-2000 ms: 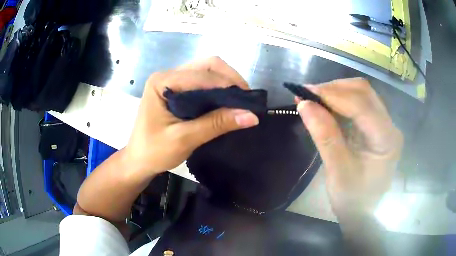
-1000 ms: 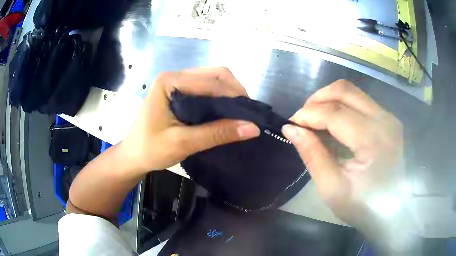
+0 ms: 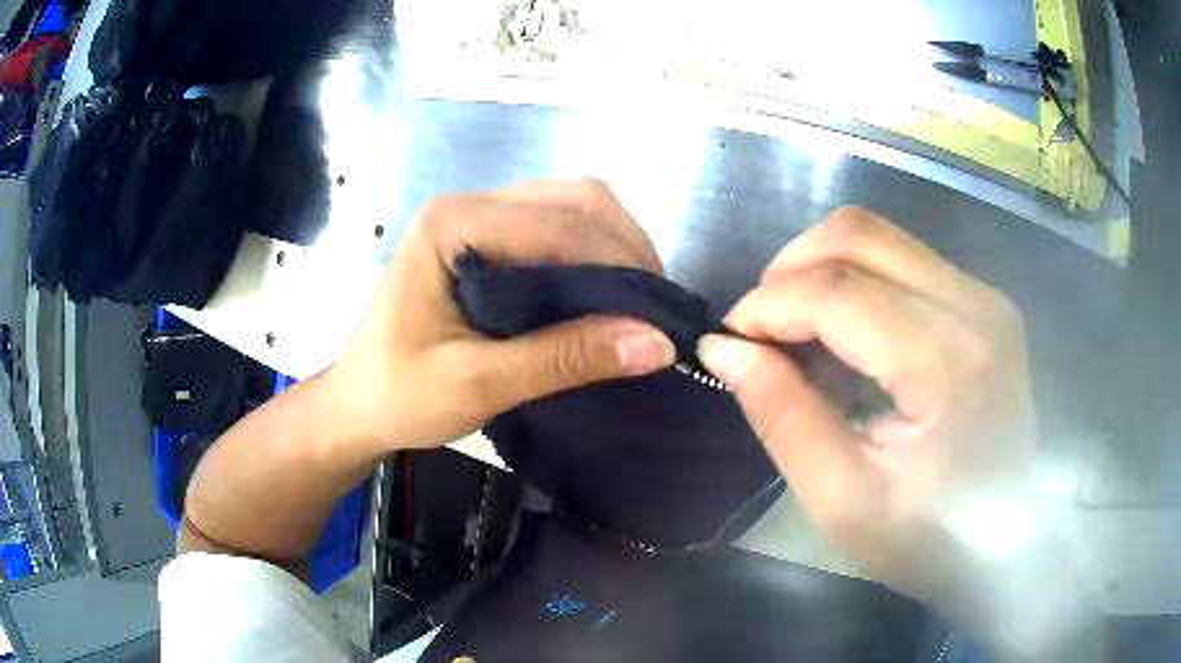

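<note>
My left hand (image 3: pixel 499 317) grips the folded raw edge of a black fabric bag (image 3: pixel 622 453), thumb on top. My right hand (image 3: pixel 829 376) pinches the bag's edge between thumb and finger, close beside the left thumb. A short piece of the silver-toothed zipper (image 3: pixel 703 377) shows just below the pinch. More of the zipper line runs along the bag's lower curved edge. The bag hangs from both hands over the table's front edge and my lap. The zipper end is hidden by the right fingers.
Black bags (image 3: pixel 136 194) are heaped at the left of the metal table (image 3: pixel 622 162). Dark pointed snips (image 3: pixel 991 71) with a black cord lie at the upper right on a plate edged with yellow tape (image 3: pixel 1068 117). A blue bin (image 3: pixel 339 550) with black pieces stands below left.
My right hand has moved left and slightly down, from apart to close beside the left thumb. The black tip it held out to the right is now hidden. Less zipper shows between the hands.
</note>
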